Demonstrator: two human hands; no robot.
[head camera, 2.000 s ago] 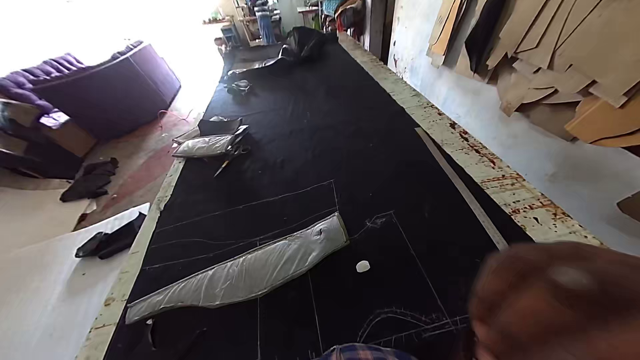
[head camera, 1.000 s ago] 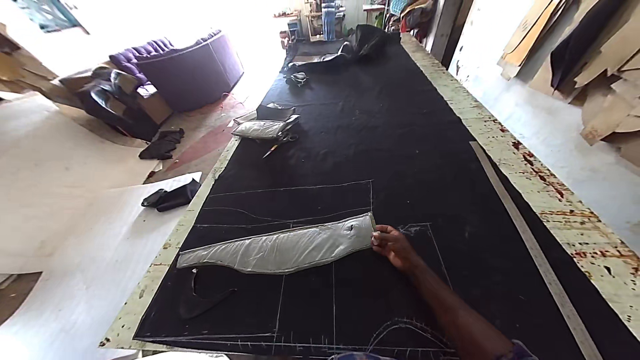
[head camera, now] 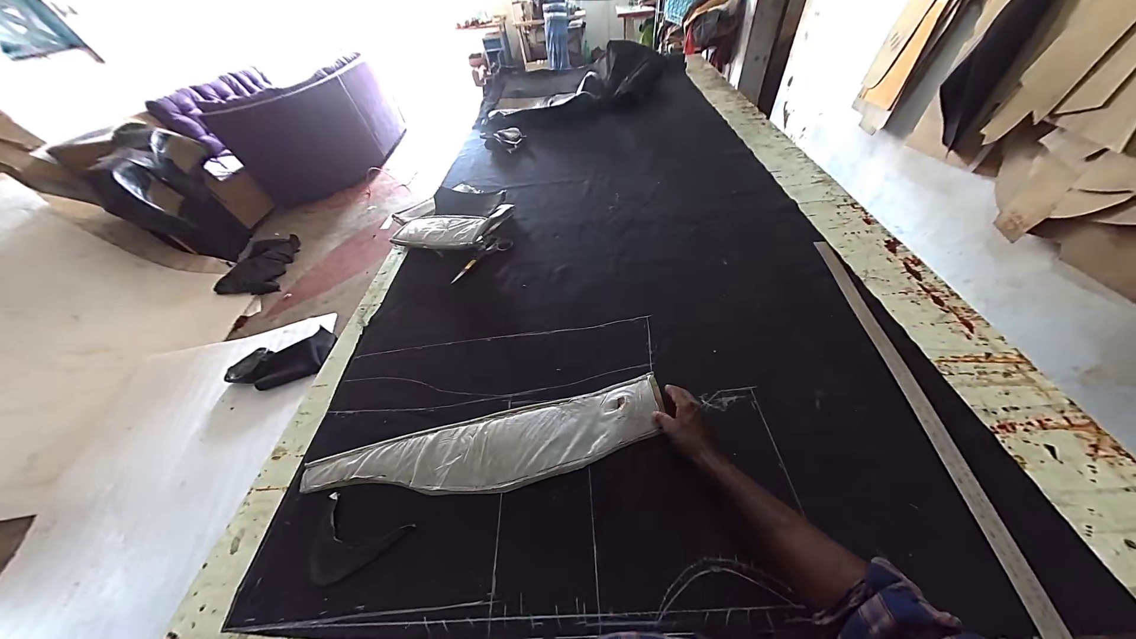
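Black fabric (head camera: 674, 284) marked with chalk lines covers a long table. Across its near part lies a long, tapered, silvery padded panel (head camera: 497, 448), its wide end to the right. My right hand (head camera: 686, 424) touches that wide end, thumb and fingers at its edge; whether something small is between them cannot be told. A curved dark scrap (head camera: 346, 550) lies below the panel's narrow end. Farther up, scissors (head camera: 475, 260) rest beside a bundle of silvery padded pieces (head camera: 444, 229). A long straight ruler (head camera: 932, 426) lies along the right side. My left hand is out of view.
The table's stained pale edges (head camera: 1003, 373) show on both sides. Crumpled black material (head camera: 630, 71) lies at the far end. A purple tufted sofa (head camera: 302, 124) stands at the left. Cardboard patterns (head camera: 1065, 115) hang on the right wall. A person (head camera: 556, 34) is at the far end.
My right hand, raised at the lower right two seconds ago, has come down to the panel's wide end. The small white piece seen on the fabric then no longer shows there. The view has shifted.
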